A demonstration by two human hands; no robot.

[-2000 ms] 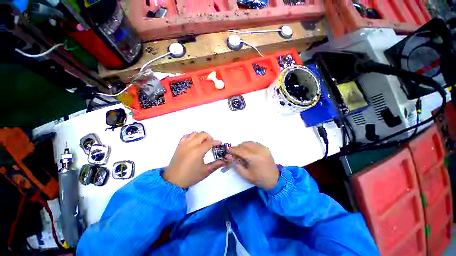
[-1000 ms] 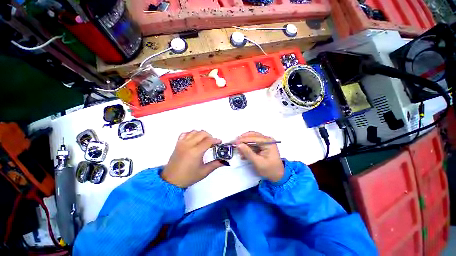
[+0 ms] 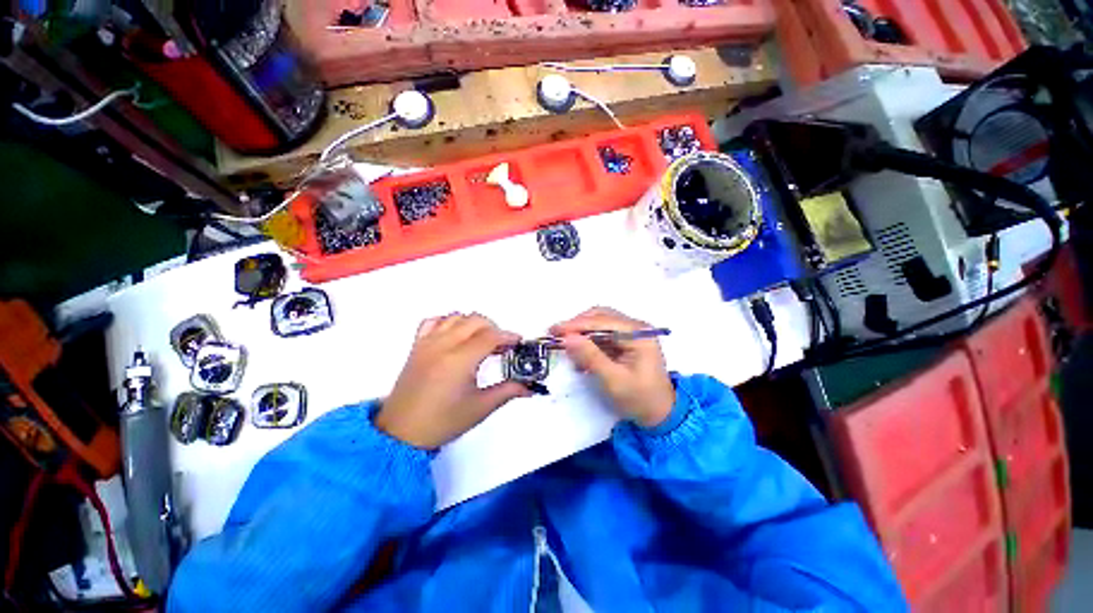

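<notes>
A small black-and-silver watch case (image 3: 527, 360) is held above the white bench sheet in front of me. My left hand (image 3: 446, 380) grips its left side between thumb and fingers. My right hand (image 3: 619, 369) holds thin tweezers (image 3: 635, 334) like a pen, with the tip end at the upper right edge of the case; the exact tip is too small to see. Several similar cases lie on the sheet at the left, one of them (image 3: 278, 405) nearest my left sleeve. Another case (image 3: 557, 241) lies near the tray.
A red parts tray (image 3: 468, 228) with small dark parts spans the back. A round container (image 3: 707, 210) stands right, beside a blue box (image 3: 756, 274). A grey electric screwdriver (image 3: 148, 485) lies far left, by an orange-framed meter. Salmon trays (image 3: 935, 479) are at the right.
Two seconds ago the fingers of both hands met at the case. Since then my right hand has moved slightly right and the tweezers now point out to the right. The view has shifted slightly.
</notes>
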